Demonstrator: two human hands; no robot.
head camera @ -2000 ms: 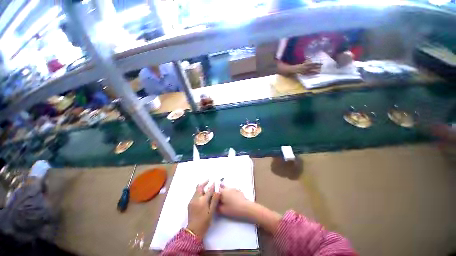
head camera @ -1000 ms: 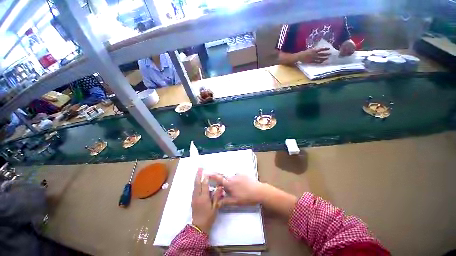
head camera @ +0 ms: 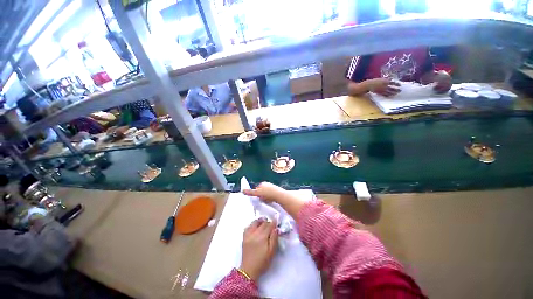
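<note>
A white paper stack [head camera: 225, 257] lies in front of me. A thin sheet of tissue paper [head camera: 295, 263] is crumpled and partly lifted over its right side. My left hand [head camera: 259, 248], with a yellow band at the wrist, presses and holds the crumpled tissue in the middle. My right hand [head camera: 267, 193] reaches across to the stack's far edge, its fingers closed at a pointed white paper corner [head camera: 244, 183]. Whatever lies inside the tissue is hidden.
Pronged copper-gold pieces [head camera: 343, 157] sit on the green conveyor [head camera: 409, 157] beyond the stack. A small white block [head camera: 361, 190] is at the belt edge. A screwdriver [head camera: 168, 229] and orange disc [head camera: 196, 215] lie left. A person's hands [head camera: 386, 87] handle paper across the belt.
My right hand has moved from beside my left hand to the stack's far edge. The tissue is now lifted and crumpled. The view has shifted, and the pieces sit elsewhere along the belt.
</note>
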